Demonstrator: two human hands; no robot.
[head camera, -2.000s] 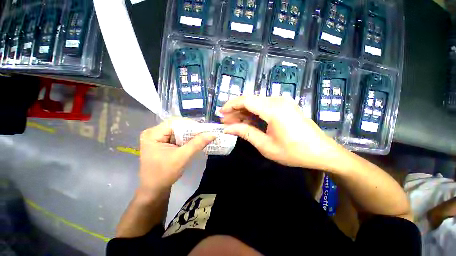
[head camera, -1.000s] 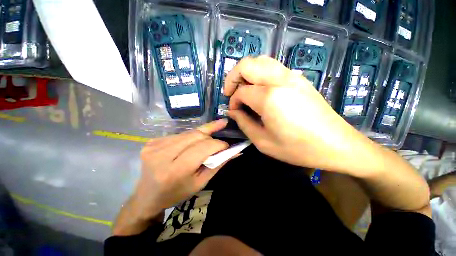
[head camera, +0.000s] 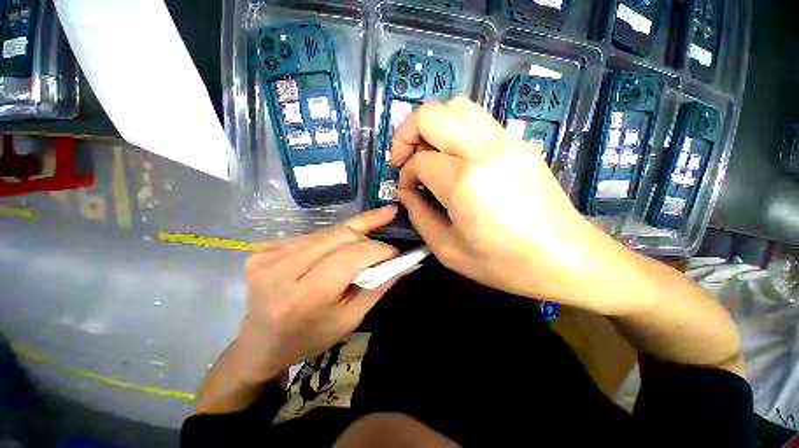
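A dark teal phone body (head camera: 420, 77) lies in the second pocket of the near row of the clear blister tray (head camera: 236, 96). My right hand (head camera: 482, 192) is over its lower part, thumb and forefinger pinched at its lower end; a small pale patch shows at the fingertips, and what they grip is partly hidden. My left hand (head camera: 307, 284) holds a folded white label strip (head camera: 390, 268), its forefinger reaching to the phone's lower edge. The phone body in the first pocket (head camera: 308, 122) bears a white label (head camera: 321, 177) at its lower end.
Other teal phones fill the pockets at right and in the far row. A long white ribbon (head camera: 144, 87) hangs over the bench edge at left. Another tray (head camera: 39, 101) is at far left, a red stool (head camera: 44, 166) below. White fabric and part of a person are at lower right.
My right hand has moved from the strip to the second phone's lower end. My left hand has lowered slightly and turned the strip edge-on. The tray appears closer. Little differs from one second ago.
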